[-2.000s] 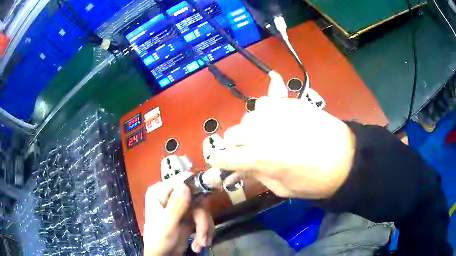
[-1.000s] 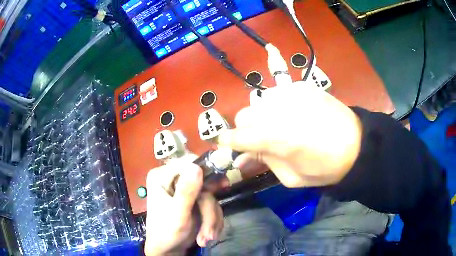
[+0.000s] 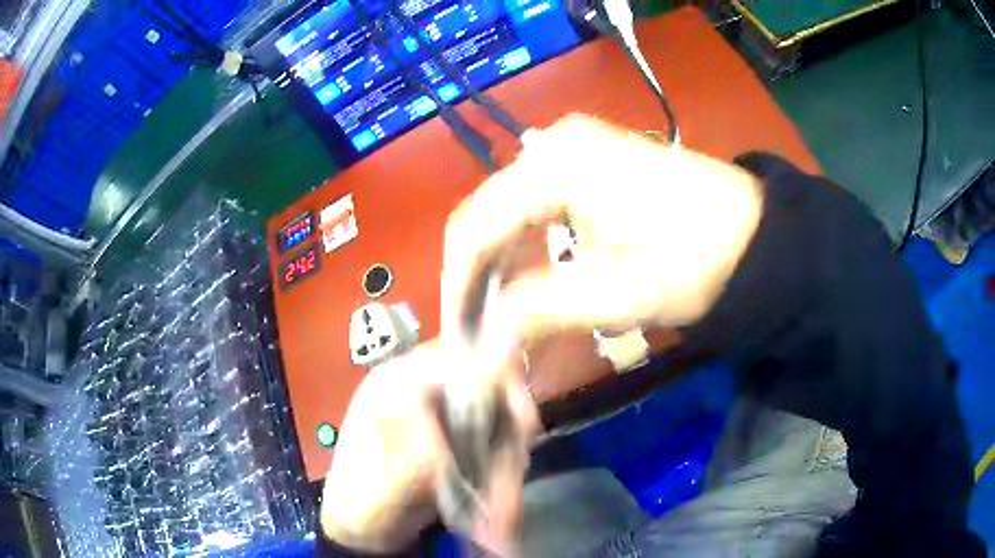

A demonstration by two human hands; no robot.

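My right hand (image 3: 616, 234) is over the middle of the red-brown test box (image 3: 720, 82), its thumb and finger around a blurred dark and silver unit (image 3: 481, 308). My left hand (image 3: 387, 441) is just below and left, against the right fingertips. Its fingers are smeared by motion, with a grey streak among them; whether it holds anything cannot be told. An off-white AC socket (image 3: 373, 334) and a black round socket (image 3: 378, 280) show left of the hands. The right hand hides most other sockets.
Stacked clear trays (image 3: 180, 381) stand left of the box. A blue display screen (image 3: 436, 65) is behind it, with dark leads (image 3: 464, 131) running toward my right hand. A white plug (image 3: 619, 15) hangs at the top. The meter (image 3: 299, 266) reads about 242. A green button (image 3: 326, 435) is at lower left.
My right hand has risen and turned, and now hides the middle sockets and the pale lead end seen before. Both hands are more blurred. The view has shifted slightly.
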